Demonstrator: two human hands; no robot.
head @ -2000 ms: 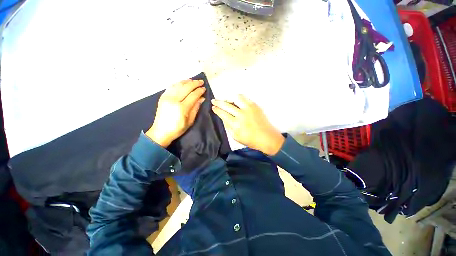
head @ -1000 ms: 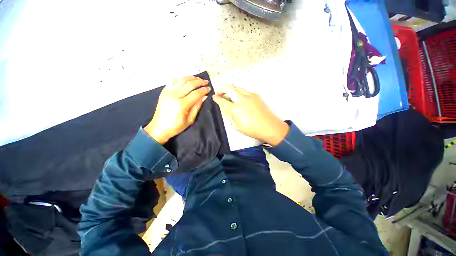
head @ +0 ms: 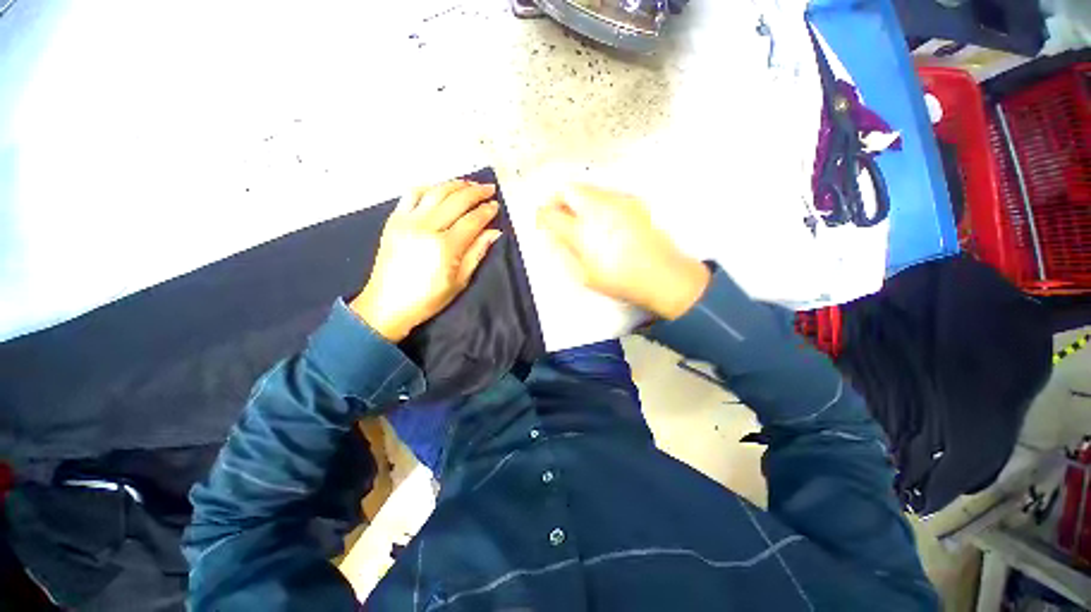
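Observation:
A long black trouser leg (head: 227, 293) lies across the near edge of the white pressing table, its squared hem end (head: 517, 269) at the centre. My left hand (head: 433, 251) lies flat on the cloth beside the hem, fingertips near its upper corner. My right hand (head: 616, 245) is just right of the hem, apart from it, over the white cover. Its fingers are curled and blurred; whether it pinches something thin cannot be told. The steam iron (head: 610, 22) stands at the top, cut off by the frame edge.
Dark-handled scissors (head: 852, 167) lie on purple scraps at the right, beside a blue tray (head: 903, 144). Red baskets (head: 1053, 179) are beyond. Black cloth (head: 945, 371) hangs at the right. A crumpled dark garment pile (head: 96, 538) is at lower left.
My right hand has moved off the hem edge to the right, and its fingers have curled. My left hand stays on the cloth. The view has shifted slightly.

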